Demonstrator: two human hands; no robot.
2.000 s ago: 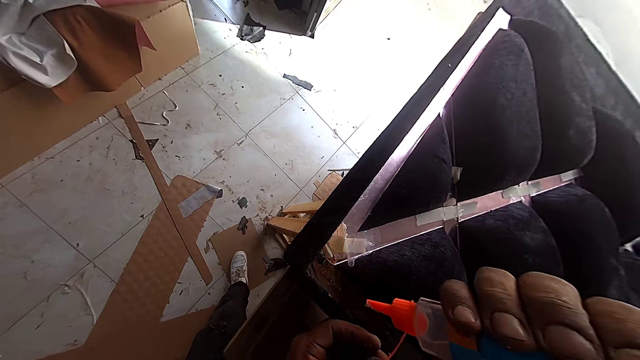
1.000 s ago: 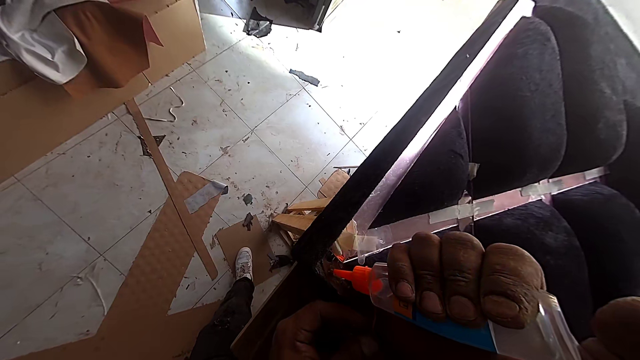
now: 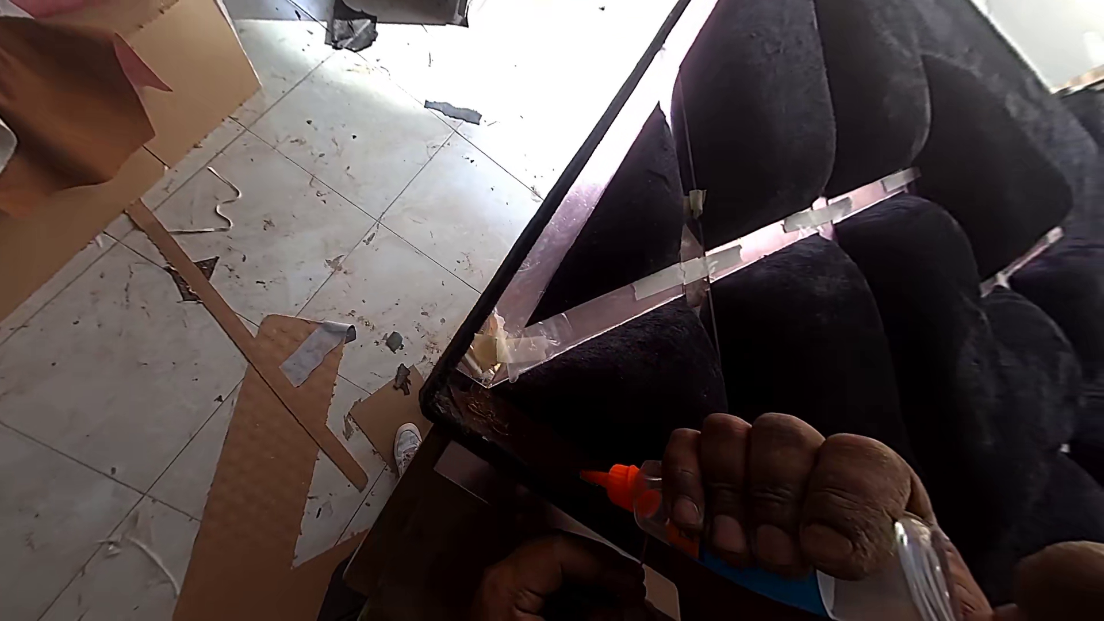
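Observation:
My right hand (image 3: 798, 496) is closed around a clear squeeze bottle (image 3: 871, 595) with a blue label and an orange-red nozzle (image 3: 619, 485) pointing left. Below the nozzle, at the bottom centre, my left hand (image 3: 561, 578) is curled in shadow; whether it grips anything is unclear. Beyond both hands lies a dark plush tufted panel (image 3: 802, 319) in a black-edged frame. Shiny pinkish strips (image 3: 595, 332) run between its padded sections and along its edge, meeting at the near corner. Pieces of pale tape (image 3: 724, 260) cross the strips.
On the left, the tiled floor (image 3: 414, 198) is littered with scraps, a long narrow strip (image 3: 250, 345) and cardboard (image 3: 250, 466). A large cardboard box (image 3: 207, 69) with brown material (image 3: 73, 112) stands upper left. A shoe (image 3: 407, 447) shows beside the frame's corner.
The nozzle was close to the frame's near corner a second ago and is now farther from it, over the dark area below the panel. The right hand has stayed closed on the bottle.

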